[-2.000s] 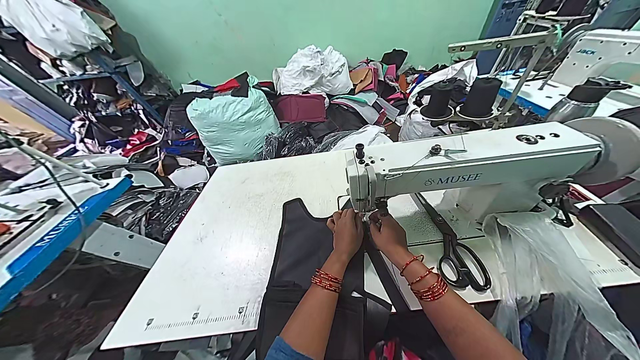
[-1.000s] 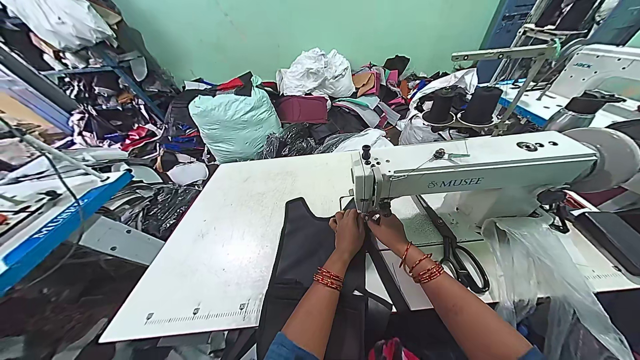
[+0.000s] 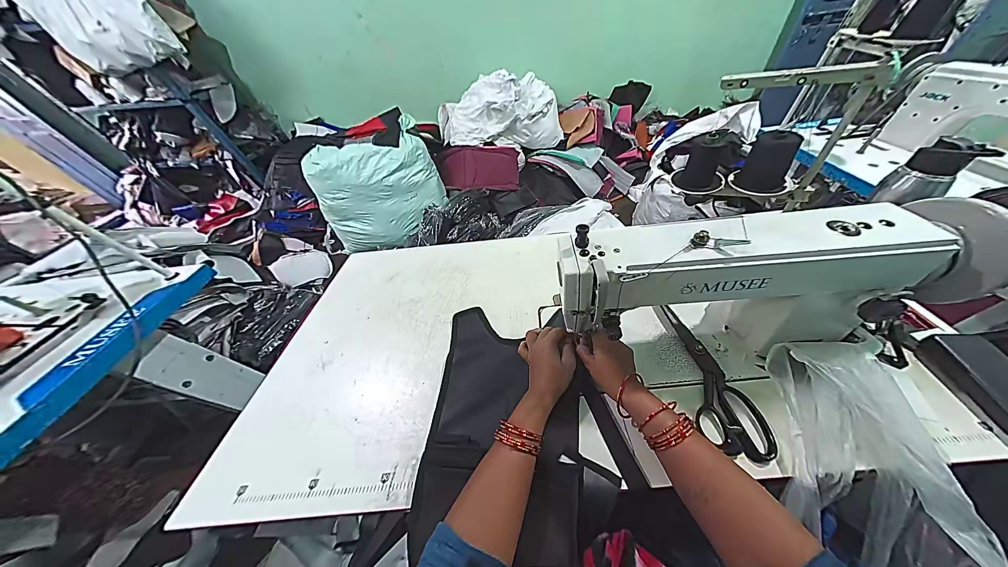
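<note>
Black fabric lies on the white sewing table and hangs over its front edge. My left hand grips its edge close to the needle area of the Musee sewing machine. Right beside it, my right hand pinches the fabric and a black strip, which runs down toward the front edge. The fingertips of both hands nearly meet below the machine head, and the presser foot is mostly hidden. Black-handled scissors lie just right of my right hand.
A translucent plastic bag drapes over the table front at the right. Black thread cones stand behind the machine. Stuffed bags and fabric scraps are heaped behind the white table. Another machine table is at the left.
</note>
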